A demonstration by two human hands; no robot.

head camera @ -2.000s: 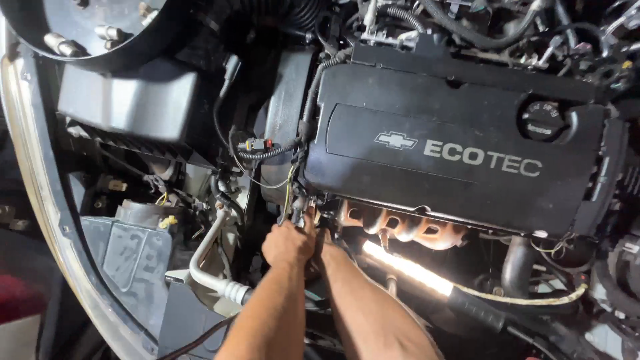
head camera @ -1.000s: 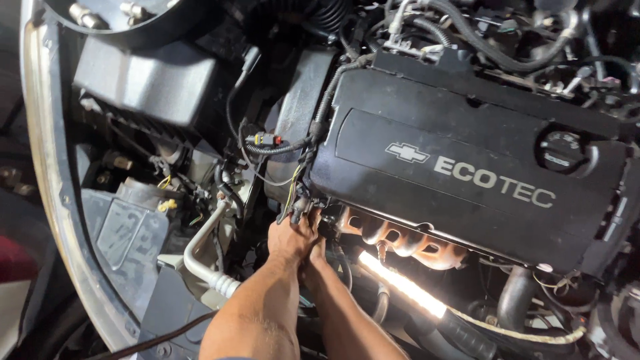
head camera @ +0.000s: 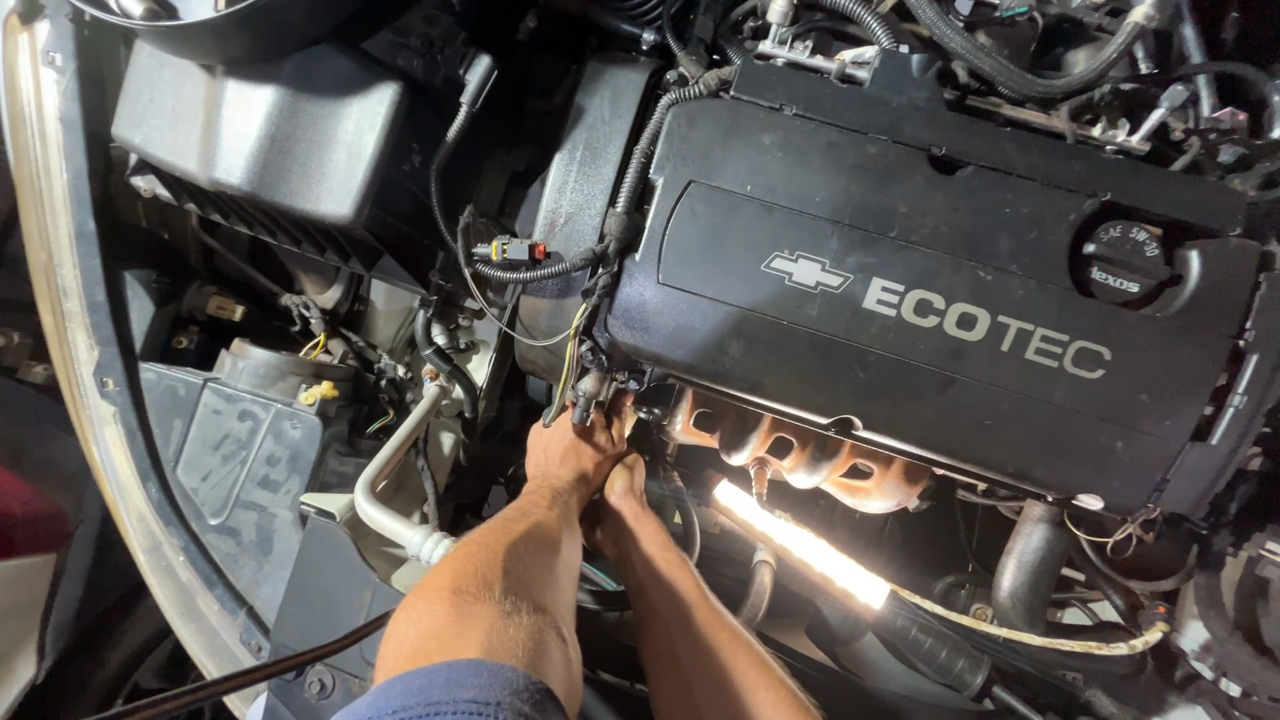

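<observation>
My left hand [head camera: 572, 450] is at the lower left corner of the black plastic engine cover [head camera: 880, 300], its fingers around a small metal and black part [head camera: 590, 395] with wires above it; whether it grips that part is hidden. Right against it, my right hand [head camera: 622, 488] reaches down beside the engine, fingers mostly out of sight. Just to the right is the rusty exhaust manifold [head camera: 800, 450]. A wiring harness in corrugated loom [head camera: 640, 150] runs down the cover's left edge, with a loose electrical connector [head camera: 510, 250] on a branch.
A lit tube work light [head camera: 800, 545] lies below the manifold, its cable trailing off lower right. A bent metal pipe [head camera: 385, 470] stands left of my forearms. Farther left are the black air filter box [head camera: 260, 130], the headlight housing [head camera: 240, 470] and the fender edge [head camera: 60, 330]. A dark cable crosses at lower left.
My right hand has drawn in close below my left hand, and its thumb side now shows. Both hands stay at the same corner of the engine. The view has shifted slightly.
</observation>
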